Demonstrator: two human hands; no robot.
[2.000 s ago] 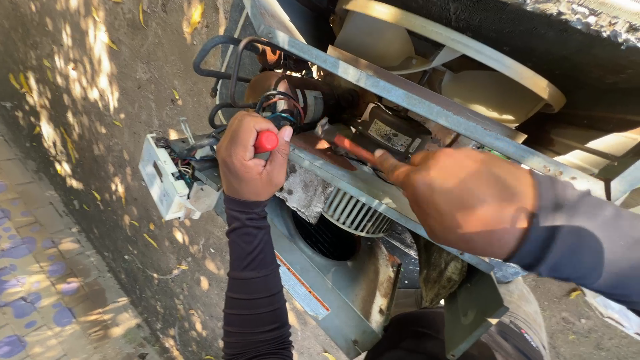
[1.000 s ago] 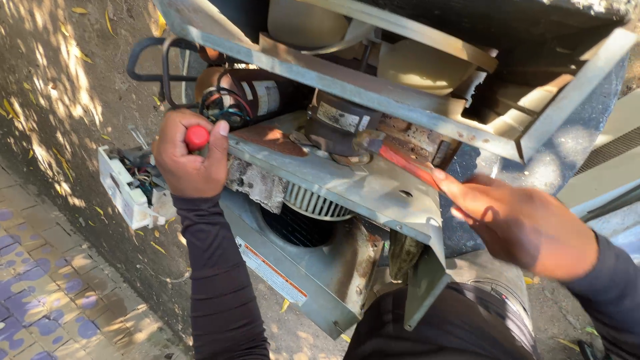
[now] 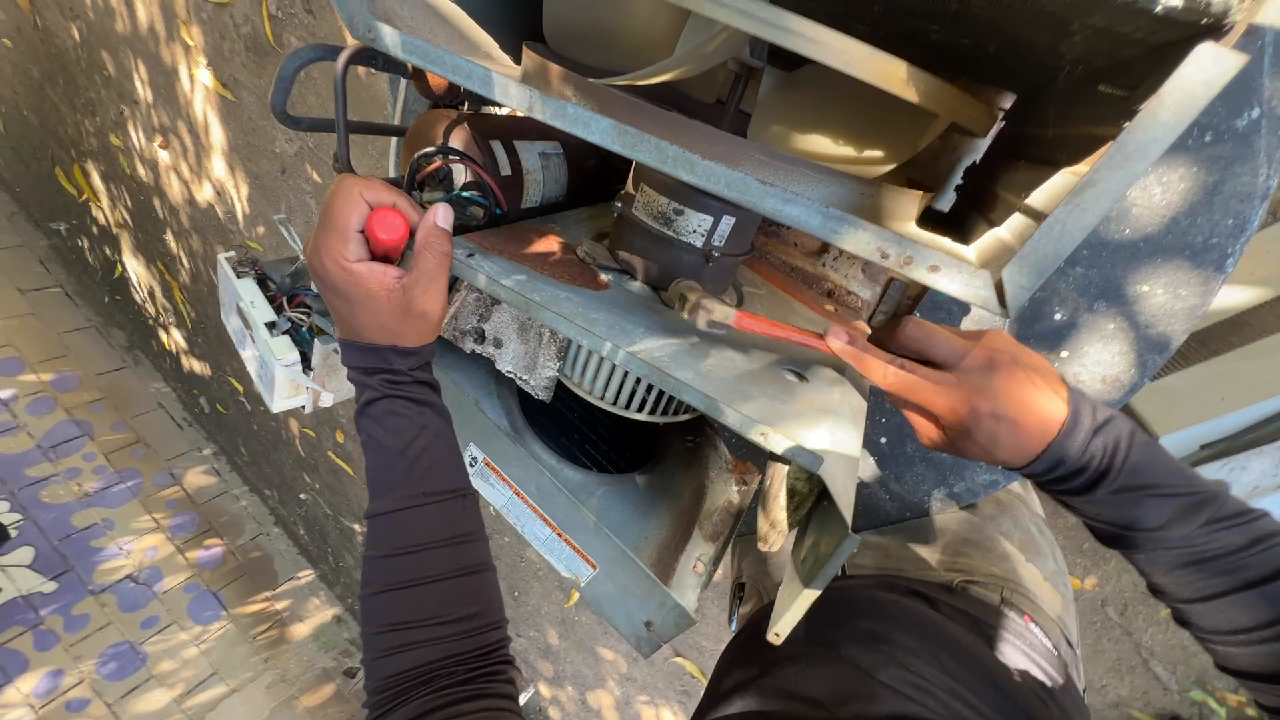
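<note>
My left hand (image 3: 385,270) is closed round a red handle (image 3: 386,232) beside the wires of a brown cylinder, likely a compressor (image 3: 525,165); the rest of that tool is hidden. In my right hand (image 3: 965,390) is a red-handled adjustable wrench (image 3: 780,328), its metal jaw at the lower edge of the dark fan motor (image 3: 680,230). That motor sits between a sheet-metal partition (image 3: 690,340) and the frame holding a beige fan (image 3: 850,125). Below the partition, a white blower wheel (image 3: 625,385) shows over a round dark opening.
Left of the unit, a white control box (image 3: 265,340) with loose wires hangs over the ground. Bent black tubing (image 3: 340,95) sticks out at the upper left. A metal housing panel (image 3: 560,520) with a warning label lies below. Patterned paving (image 3: 130,560) runs along the left.
The wrench in my right hand has come down from higher on the motor to its lower edge. My left hand keeps its hold on the red handle. The view has shifted.
</note>
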